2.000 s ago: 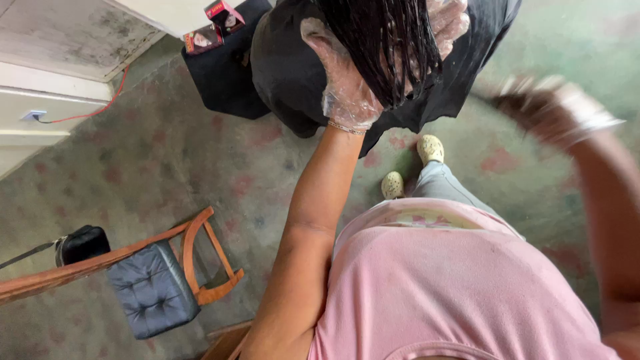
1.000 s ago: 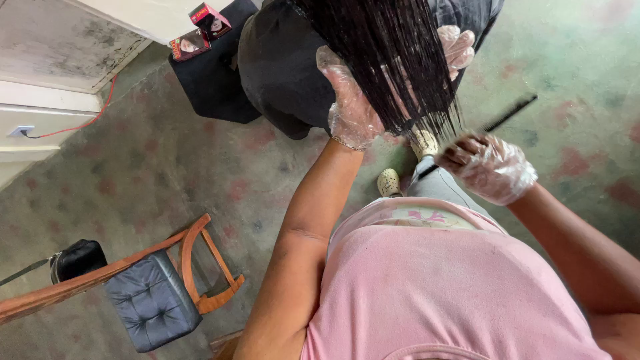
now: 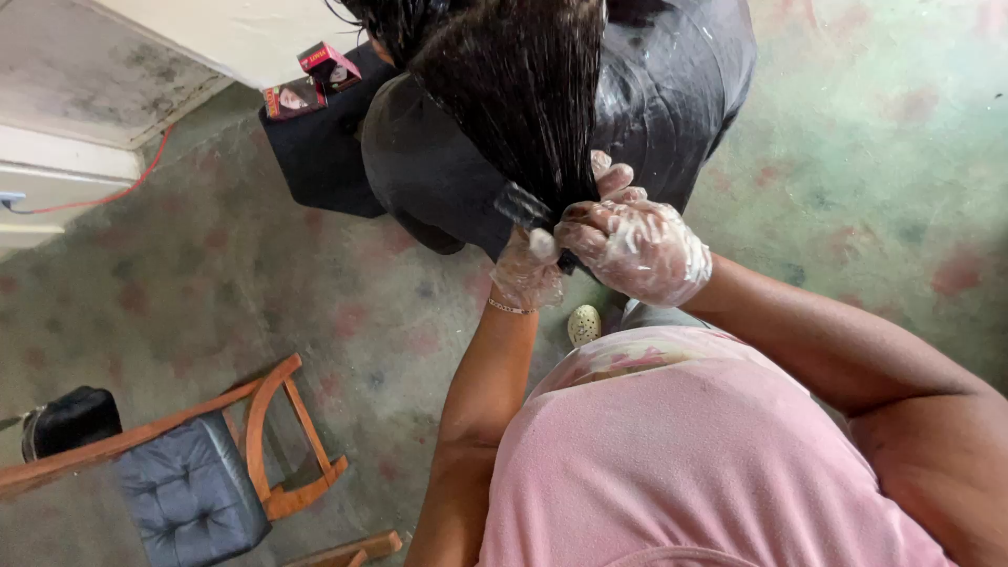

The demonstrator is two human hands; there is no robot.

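Note:
Long, wet dark hair hangs from the head of a seated person, over a dark cape. My left hand, in a clear plastic glove, is at the lower end of the hair, with the strands gathered against its fingers. Touching the same gathered hair from the right is my right hand, gloved too and smeared with whitish product, its fingers curled. A dark, flat tool, apparently part of a comb or brush, shows just above my left hand; its grip is mostly hidden.
Two red and black product boxes lie on a black surface at upper left. A wooden chair with a tufted grey cushion stands at lower left, near a black bag. A red cord runs from the wall.
My right hand has moved left to the hair ends beside my left hand. The hair, spread across my left hand earlier, is now gathered into a narrow bunch.

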